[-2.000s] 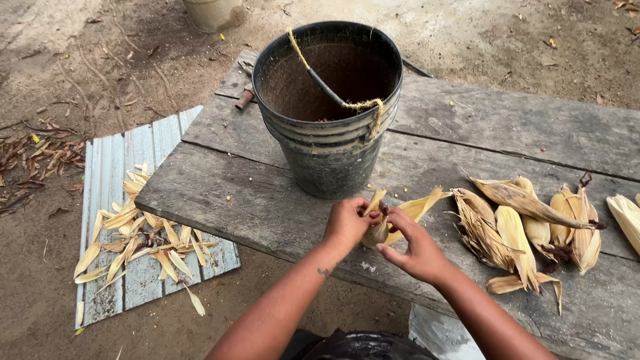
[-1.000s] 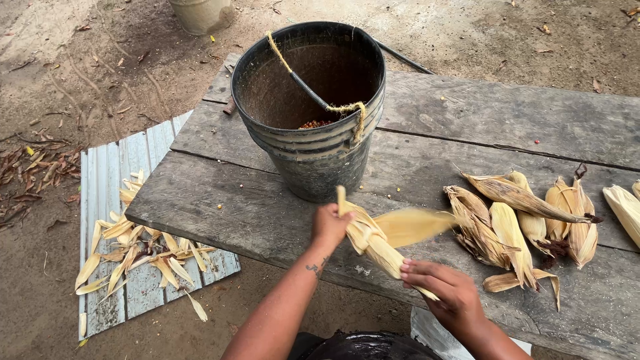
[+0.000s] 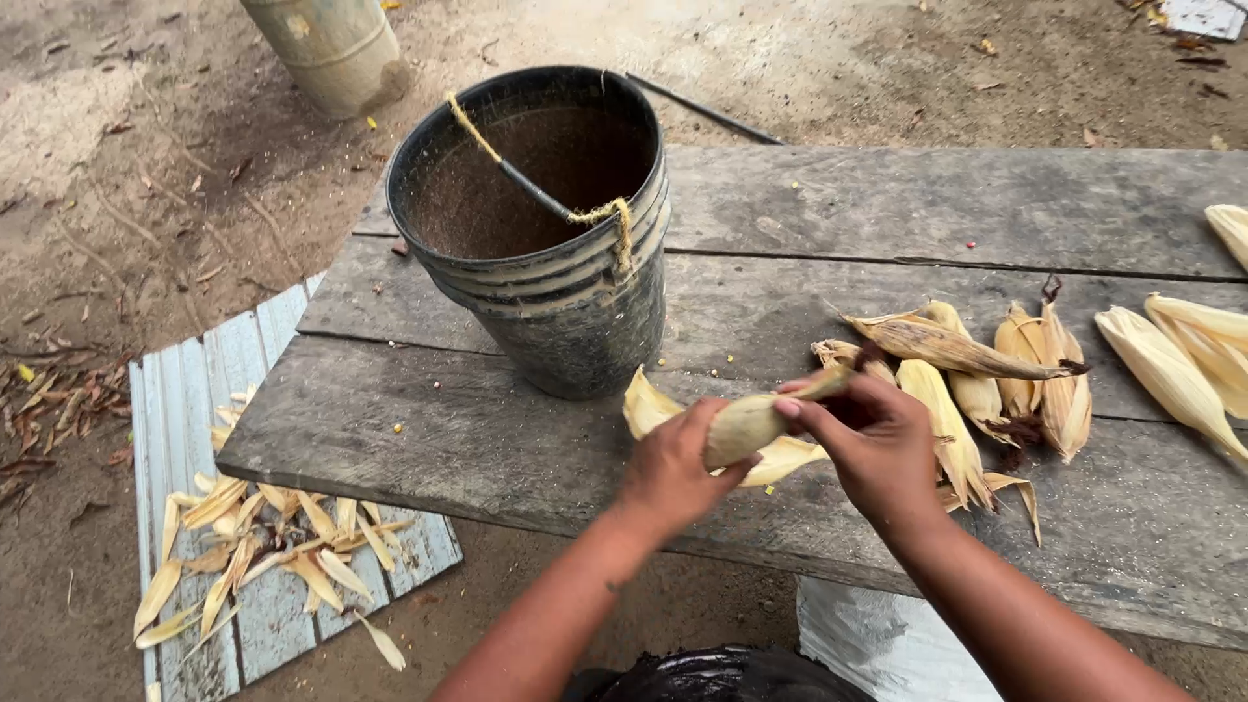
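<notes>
My left hand (image 3: 682, 473) grips the thick part of a maize ear in its dry husk (image 3: 746, 429). At the ear's narrow end, my right hand (image 3: 873, 439) pinches the husk tip. Pale husk leaves (image 3: 648, 405) spread from below the ear, over the front of the plank table. Behind my left hand stands a black plastic bucket (image 3: 585, 327) with a rope-and-tube handle (image 3: 531, 185) lying across its mouth. Several husked-over maize ears (image 3: 936, 419) lie in a heap to the right of my right hand.
More ears in husks (image 3: 1165, 366) lie at the right of the weathered plank table (image 3: 468, 439). Loose husks (image 3: 317, 575) lie on a corrugated metal sheet (image 3: 214, 366) on the ground at left. A pale round container (image 3: 336, 54) stands beyond the table, and a few kernels dot the boards.
The ear one second ago slanted down to my right hand; now it points up to the right, with my right hand at its tip. The view has shifted slightly.
</notes>
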